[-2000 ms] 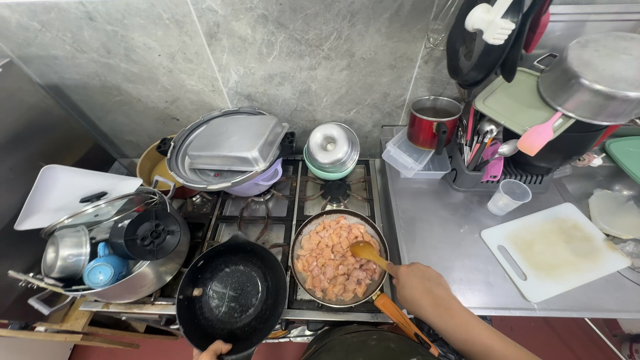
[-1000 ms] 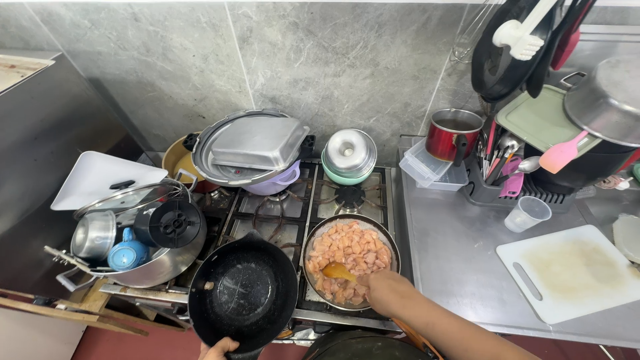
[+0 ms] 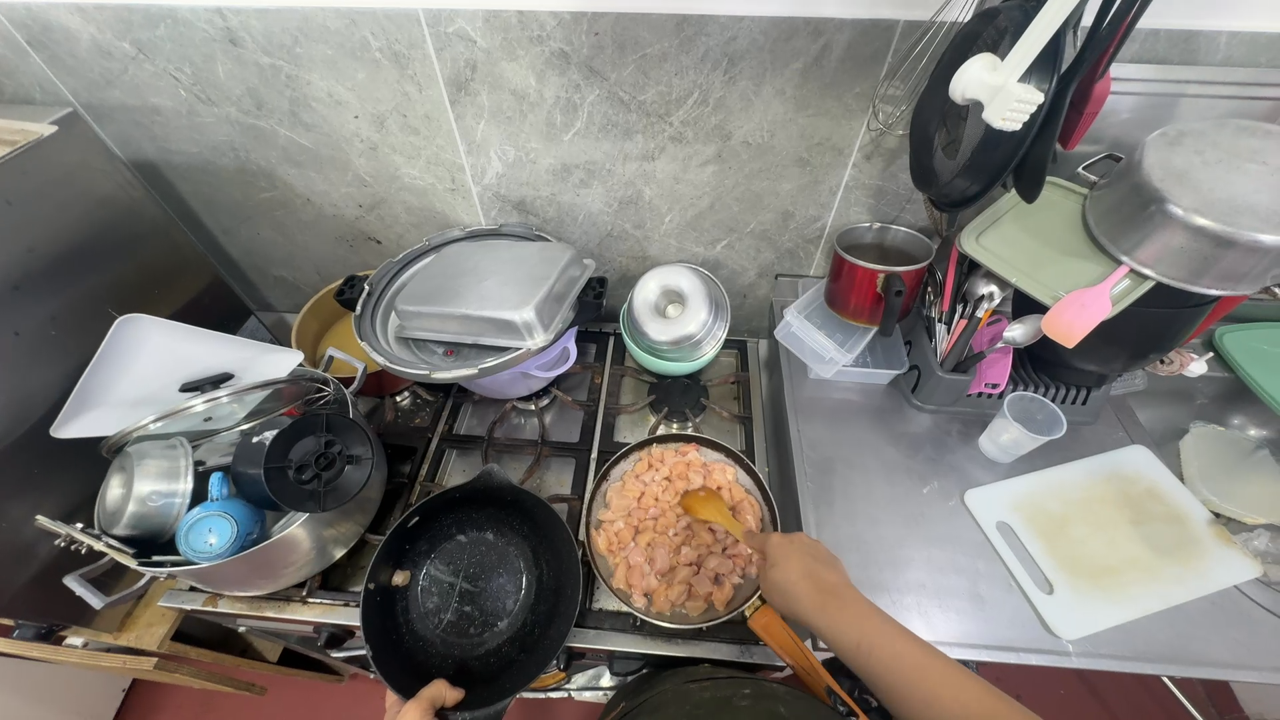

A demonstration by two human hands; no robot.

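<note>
My right hand (image 3: 802, 582) is closed around the handle of an amber spoon or spatula (image 3: 712, 508), its head resting on diced raw meat (image 3: 668, 560). The meat fills a frying pan (image 3: 768, 503) with a wooden handle (image 3: 795, 655), set over the front right part of the gas stove. To the left, my left hand (image 3: 428, 700) grips the near edge or handle of a black speckled pan (image 3: 470, 590), held tilted beside the frying pan. One small piece of meat (image 3: 400, 578) clings to its inner left wall. The grip under that pan is mostly hidden.
A large metal pot (image 3: 300, 560) piled with dishes stands at left. Lidded pots (image 3: 470, 365) and a ring mould (image 3: 673, 300) sit behind the pans. On the steel counter are a white cutting board (image 3: 1110, 540), a plastic cup (image 3: 1020, 427), a red pot (image 3: 872, 275) and a utensil rack (image 3: 1010, 395).
The amber utensil has moved within the meat, first from the pan's right side to its lower middle, then back up and right. My left hand keeps hold of the black pan.
</note>
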